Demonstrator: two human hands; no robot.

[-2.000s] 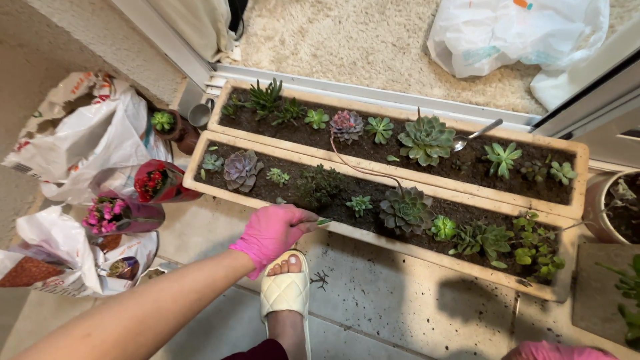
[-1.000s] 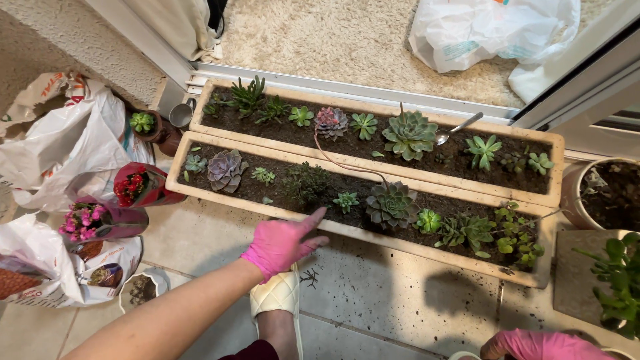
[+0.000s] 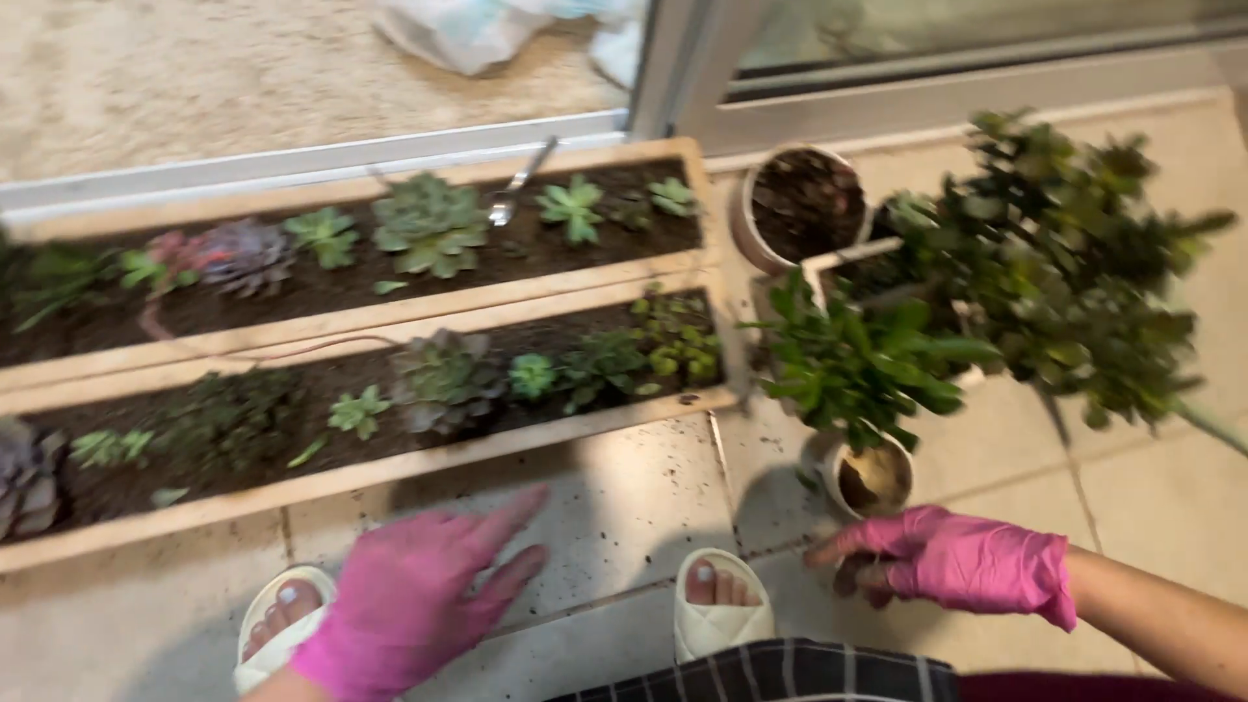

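Note:
My left hand (image 3: pixel 429 590), in a pink glove, is over the floor tiles just below the front planter, its fingers apart and holding nothing. My right hand (image 3: pixel 941 561), also gloved in pink, hovers beside a small white pot (image 3: pixel 866 480), fingers spread with soil on the tips; nothing shows in it. Two long planter boxes lie side by side. The front planter (image 3: pixel 370 463) holds rosette succulents such as a grey-green one (image 3: pixel 448 380). In the back planter (image 3: pixel 546 263) a metal spoon or fork (image 3: pixel 522 183) is stuck in the soil near a large green rosette succulent (image 3: pixel 429 224).
Right of the planters stand a round pot of soil (image 3: pixel 807 207), a bright green leafy plant (image 3: pixel 868 361) and a large jade-like plant (image 3: pixel 1072 263). My sandalled feet (image 3: pixel 721 604) are on the tiles. A glass door frame (image 3: pixel 682 78) and a plastic bag (image 3: pixel 468 34) are behind.
The view has swung to the right. My left hand has drawn back from the front planter's edge, where it was pointing. My right hand, partly seen at the bottom before, is now fully in view.

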